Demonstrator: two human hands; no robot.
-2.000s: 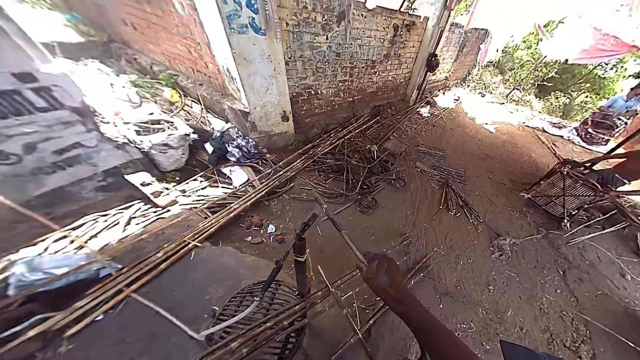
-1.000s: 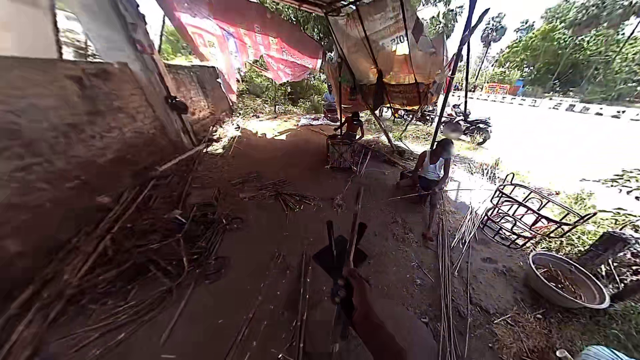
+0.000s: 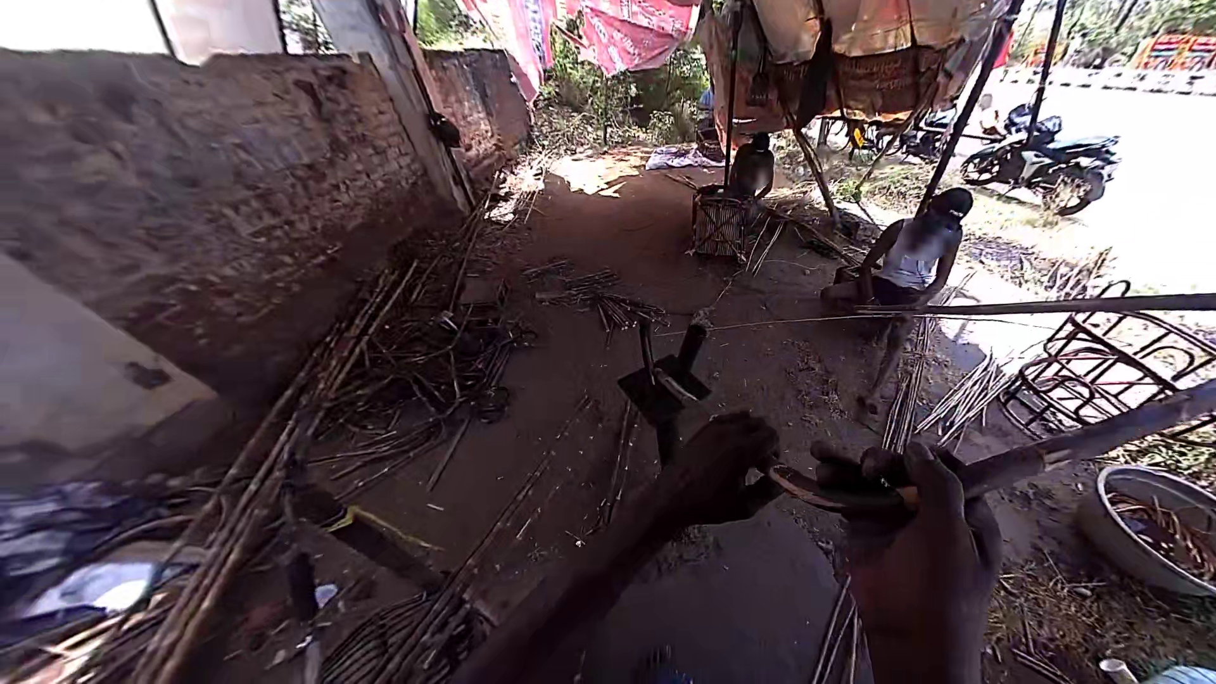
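Observation:
A long cane pole [image 3: 1092,442] runs in from the right edge, and my right hand [image 3: 926,541] is closed around it. From that hand a short curved piece [image 3: 807,489], seemingly a cane end or a blade, reaches toward my left hand [image 3: 722,465], whose fingers pinch its tip. Just beyond my left hand stands a dark metal post fixture [image 3: 663,391] with a flat plate and two upright prongs. Its prongs touch neither hand.
Bundled canes [image 3: 275,475] and a tangled heap [image 3: 427,351] lie along the brick wall [image 3: 218,161]. Two people sit ahead, one beside a woven cane frame [image 3: 719,226]. A bent-cane frame [image 3: 1102,370] and a basin [image 3: 1154,532] stand at the right. Motorcycles are parked behind.
My left hand has come into view at the piece near my right hand. The pole now extends to the right. The view has turned away from the wall toward the road.

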